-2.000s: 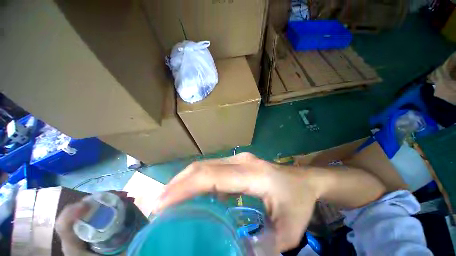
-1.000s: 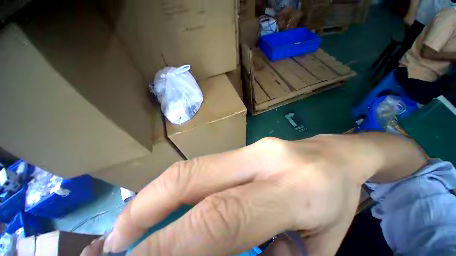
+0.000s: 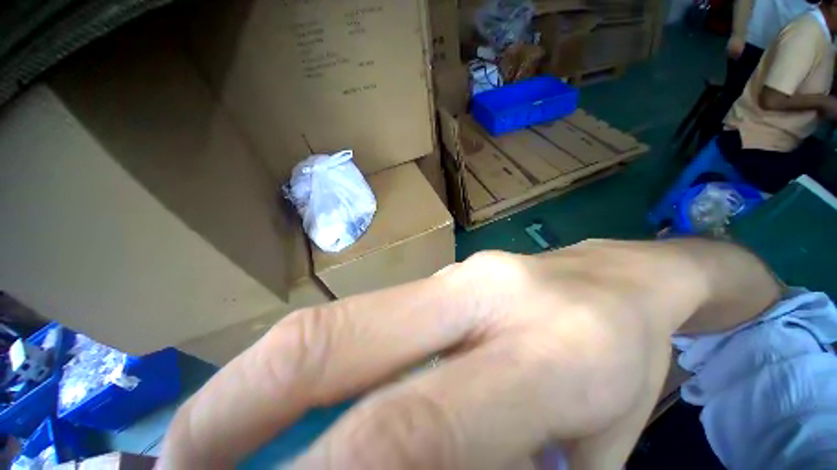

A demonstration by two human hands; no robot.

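Note:
My right hand (image 3: 514,349) is bare and very large across the lower middle, close to the camera. It comes in from the right out of a light blue-grey sleeve (image 3: 775,376). Its fingers curve down to the lower left around a round turquoise cup-like object (image 3: 317,439). Only a little of this object shows under and between the fingers; the rest is hidden or cut off by the bottom edge. My left hand is not in view.
Big brown cartons (image 3: 119,211) stand at the left, with a white plastic bag (image 3: 335,204) on a smaller carton (image 3: 404,248). A blue bin (image 3: 525,106) sits on a pallet (image 3: 551,165). A seated person (image 3: 780,101) is beside a green-topped bench (image 3: 798,234). More blue bins (image 3: 124,399) are at lower left.
My right hand has come closer to the camera and now covers most of the turquoise object. My left hand, earlier with a clear capped item at lower left, has gone out of view.

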